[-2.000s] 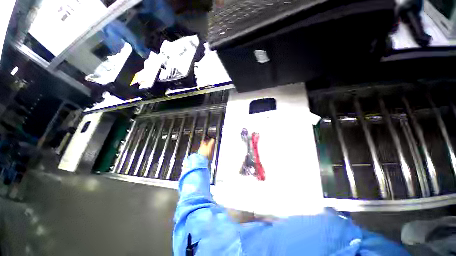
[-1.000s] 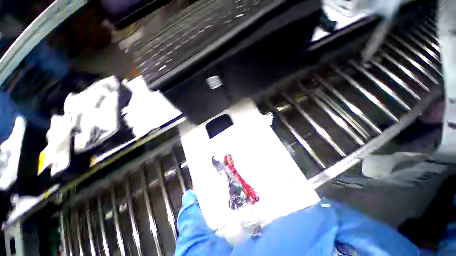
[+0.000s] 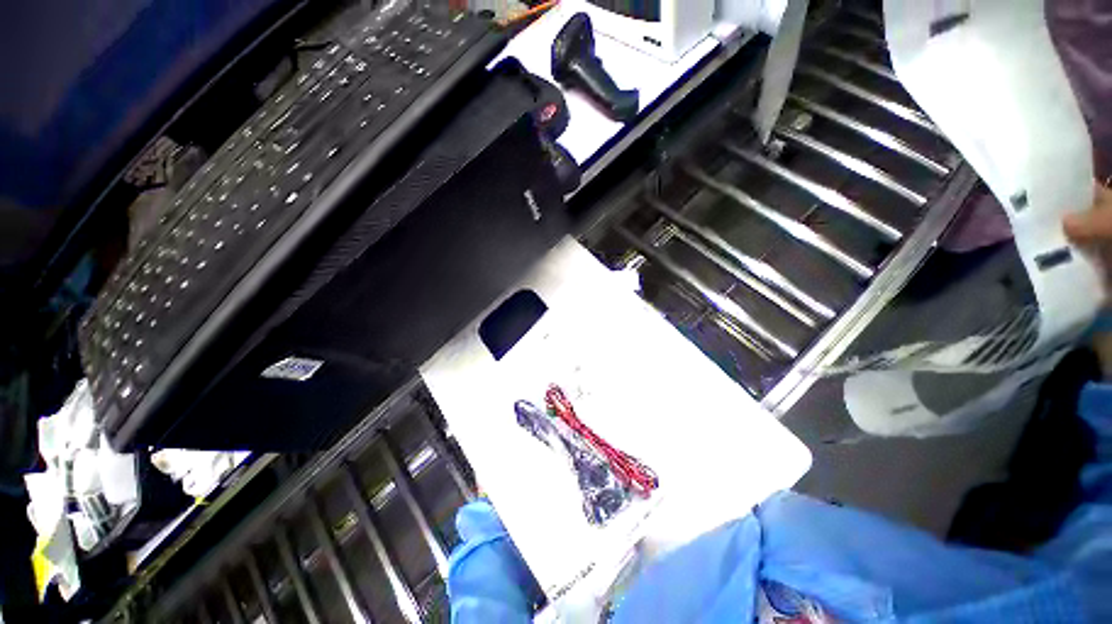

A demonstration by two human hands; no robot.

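A white unit (image 3: 719,457) lies on the rollers, with a black display panel (image 3: 512,323) near its far end and red and black cable leads (image 3: 591,457) on top. My left sleeve reaches the unit's left edge; no left hand can be made out. At the right edge, cut off by it, what appears to be my right hand (image 3: 1091,223) has its fingers on a long white label strip (image 3: 1018,171). The strip hangs down and curls at its lower end.
A black keyboard (image 3: 268,189) lies on a black computer case (image 3: 378,299) beyond the unit. A black barcode scanner (image 3: 591,71) lies on a white surface at the top. The roller conveyor (image 3: 780,219) runs to both sides. White papers or bags (image 3: 85,469) are at lower left.
The view has turned towards the right. The keyboard and scanner now show more fully. The label strip and a hand on it have come into view at the right. The left hand no longer shows.
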